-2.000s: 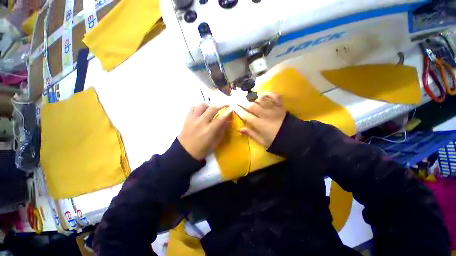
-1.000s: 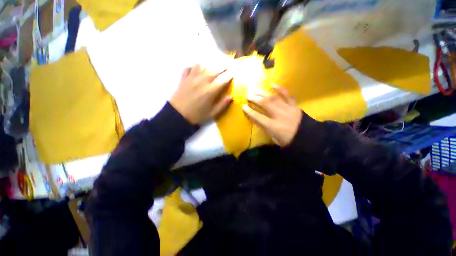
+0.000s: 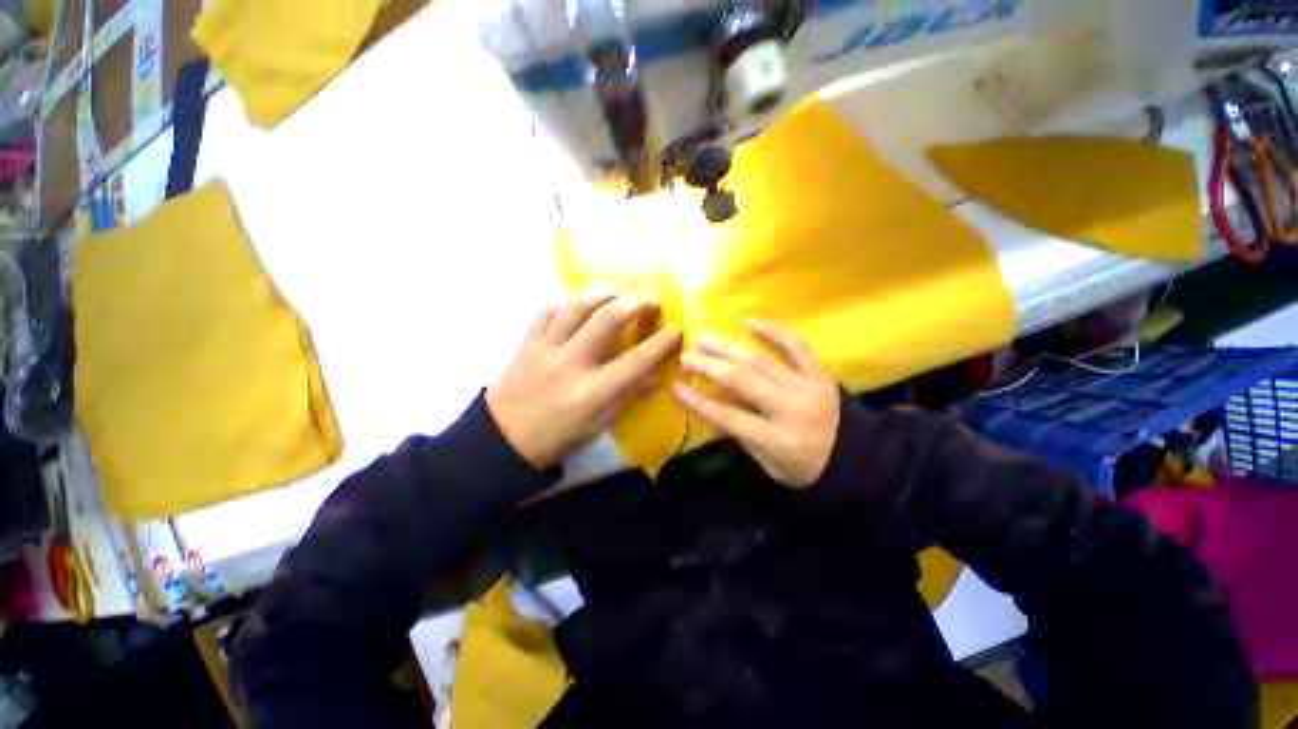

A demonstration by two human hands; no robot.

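Note:
A yellow fabric panel [image 3: 883,271] lies under the lit head of the white sewing machine [image 3: 911,86] and spreads to the right. The presser foot area [image 3: 648,185] is washed out by glare. My left hand [image 3: 577,373] lies on the fabric left of a seam line, fingers bent. My right hand [image 3: 769,402] lies on it just right of the seam, fingertips near my left hand's. Both hands are in front of the needle, and the fabric's pointed end shows below them at the table edge. Whether the fingers pinch the cloth is unclear.
A stack of yellow panels [image 3: 199,356] lies at the left, more yellow pieces [image 3: 285,50] at the upper left. A curved yellow piece [image 3: 1089,192] and red-handled snips [image 3: 1236,192] lie right. A blue crate [image 3: 1125,413] stands below the table. Crumpled yellow cloth [image 3: 505,662] is at the lap.
The fabric has moved away from me under the machine head, and less of it hangs at the front edge. Both hands now rest farther from the needle. The camera view has also shifted.

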